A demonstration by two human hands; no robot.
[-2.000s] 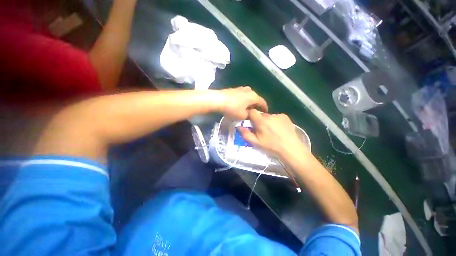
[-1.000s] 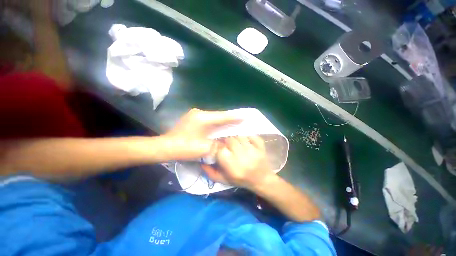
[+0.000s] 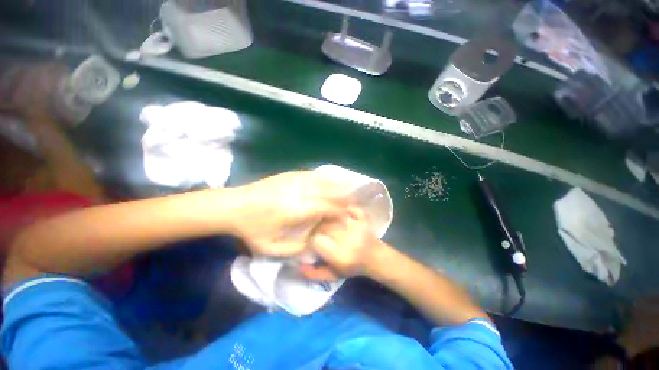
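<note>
A white oblong appliance housing (image 3: 379,206) is held tilted at the bench's front edge, its open side showing at the right. My left hand (image 3: 285,213) lies over the housing's upper left part with its fingers around the wall. My right hand (image 3: 347,242) is at the housing's open side, touching my left hand, its fingers bent inward. What the right fingertips hold, if anything, is hidden. A white end cover (image 3: 253,280) is at the housing's lower left end. The inside parts are hidden by my hands.
A black electric screwdriver (image 3: 497,217) and scattered screws (image 3: 433,186) lie right of the housing. White cloths lie at left (image 3: 189,144) and far right (image 3: 589,235). Another housing (image 3: 462,83) and a white cover plate (image 3: 341,89) stand beyond the metal strip (image 3: 376,123). A neighbour's arm (image 3: 61,159) is at left.
The housing was turned from lying with its blue part showing to a tilted pose, and both hands moved left and lower with it. The camera view has also turned.
</note>
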